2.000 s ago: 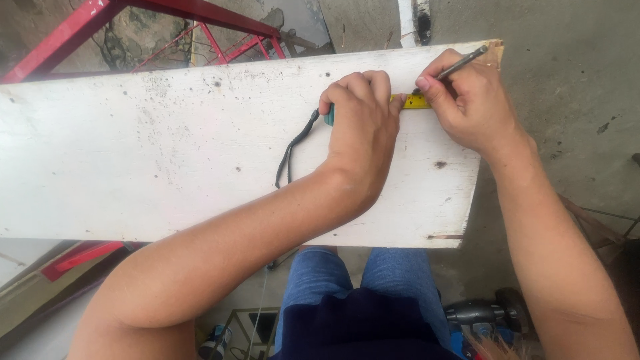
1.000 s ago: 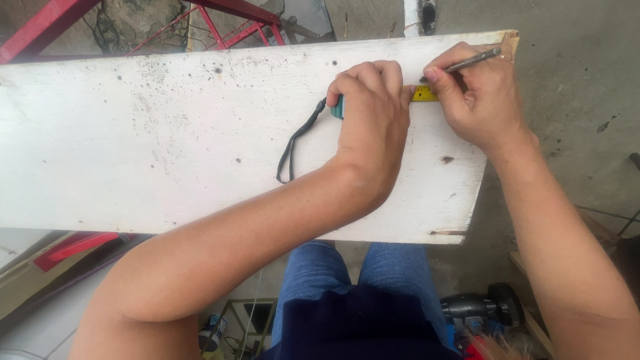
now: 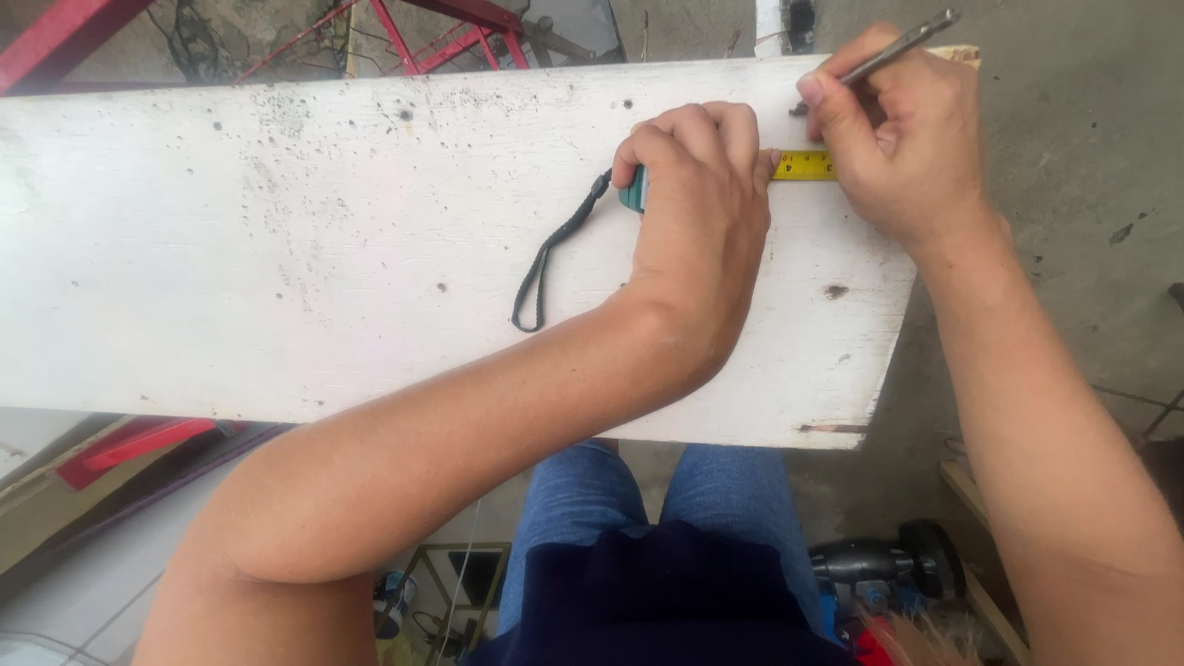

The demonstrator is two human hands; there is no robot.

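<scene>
A white-painted wooden board [image 3: 370,240] lies across the view. My left hand [image 3: 698,203] is closed around the teal case of a tape measure [image 3: 633,191], mostly hidden under the fingers, with its black wrist strap [image 3: 552,245] lying on the board. The yellow tape blade [image 3: 803,166] extends rightward from under my left hand toward my right hand, which covers its far end. My right hand [image 3: 893,129] grips a thin dark drill bit or similar metal rod [image 3: 902,48], its lower tip near the board just above the blade.
A red metal frame [image 3: 444,37] stands beyond the board, and another red metal part [image 3: 148,444] shows below its left side. Concrete floor [image 3: 1091,139] surrounds the board's right end. A black and blue tool [image 3: 879,560] lies at the lower right beside a wooden strip [image 3: 994,610].
My right hand has shifted slightly up from the tape blade, and the tip of the rod has come into clearer view. My left hand keeps its hold on the tape measure.
</scene>
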